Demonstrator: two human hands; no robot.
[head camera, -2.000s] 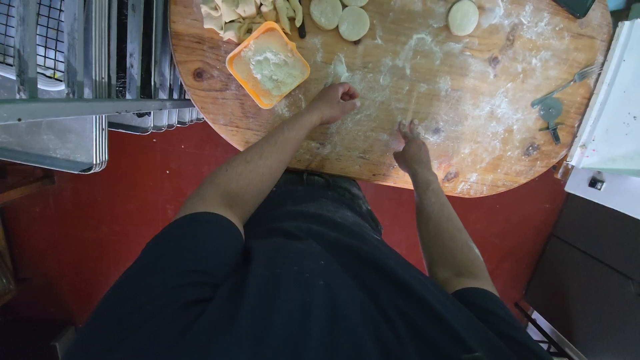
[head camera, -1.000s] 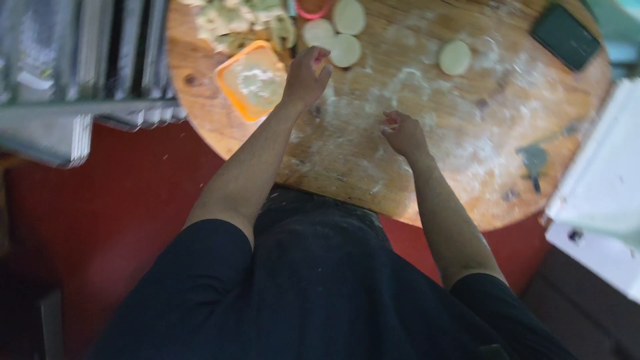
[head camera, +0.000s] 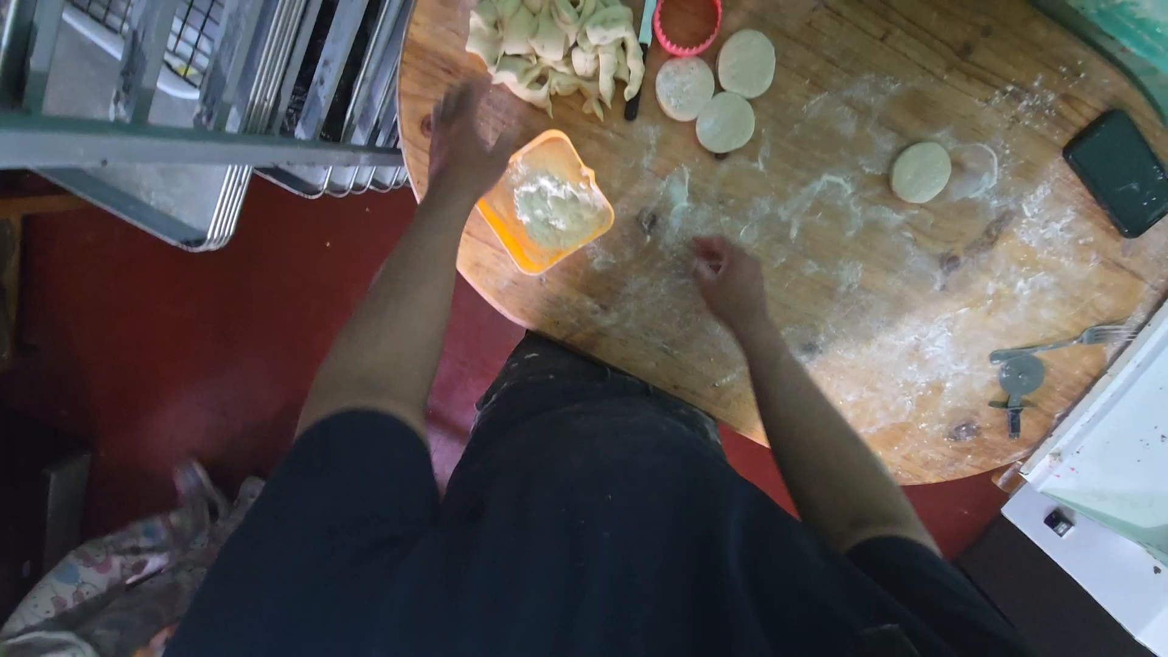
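My left hand (head camera: 470, 141), blurred, is spread over the left edge of the round wooden table, beside an orange plastic container (head camera: 596, 224) of flour (head camera: 552, 205) and just below a heap of dough scraps (head camera: 566, 46). Fingers loosely curled, my right hand (head camera: 725, 274) hovers at the floured near part of the table; whether it holds anything cannot be told. Several flat dough rounds (head camera: 725, 122) lie beside a red round cutter (head camera: 689, 47) and a knife (head camera: 632, 100). Another dough round (head camera: 921, 172) lies apart to the right.
A fork (head camera: 1040, 348) and a pizza wheel (head camera: 1020, 376) lie near the table's right edge. A dark rectangular object (head camera: 1118, 172) is at the far right. Metal trays in a rack (head camera: 192, 137) stand left of the table. A white surface (head camera: 1118, 465) adjoins on the right.
My left hand has moved left, from near the dough rounds to beside the orange container and the scraps, and its fingers have spread. The view has shifted somewhat.
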